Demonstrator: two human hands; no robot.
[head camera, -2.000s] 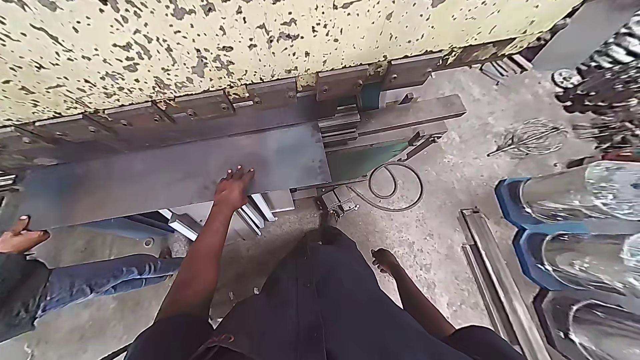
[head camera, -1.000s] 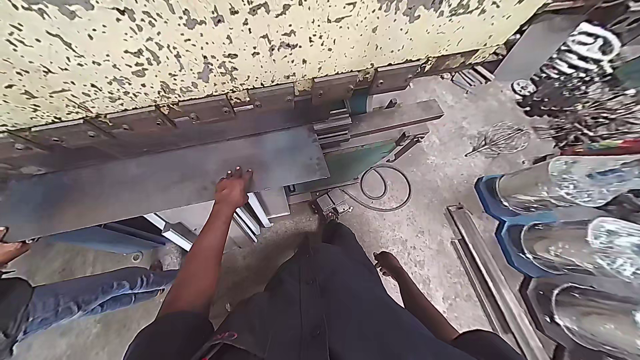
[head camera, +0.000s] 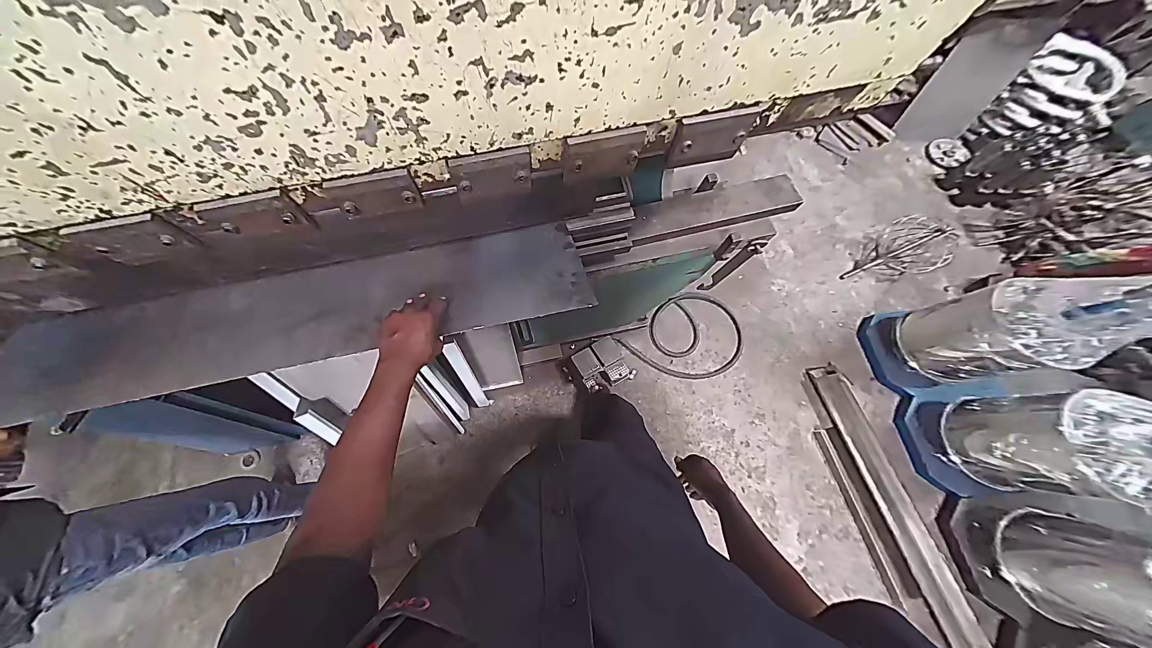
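My left hand (head camera: 412, 333) lies on top of a long grey metal sheet (head camera: 270, 319), near its front edge, with the fingertips and thumb on its surface. The sheet lies along the row of bolted clamp blocks (head camera: 468, 178) under the machine's beam, apparently a press brake. Its right end sits beside a stack of short metal bars (head camera: 601, 229). My right hand (head camera: 704, 479) hangs low at my side, away from the sheet, its fingers loosely curled and nothing visible in it. The palm sides of both hands are hidden.
A foot pedal unit (head camera: 601, 364) and looped cable (head camera: 695, 337) lie on the floor before me. Metal channels (head camera: 877, 486) and wrapped cylindrical items with blue bases (head camera: 927, 387) stand or lie at right. Another person's jeans-clad legs (head camera: 180, 526) show at left, below the sheet.
The view has shifted somewhat to the right. The other person's hand, seen earlier at the sheet's left end, is now mostly out of frame. My left hand remains on the sheet.
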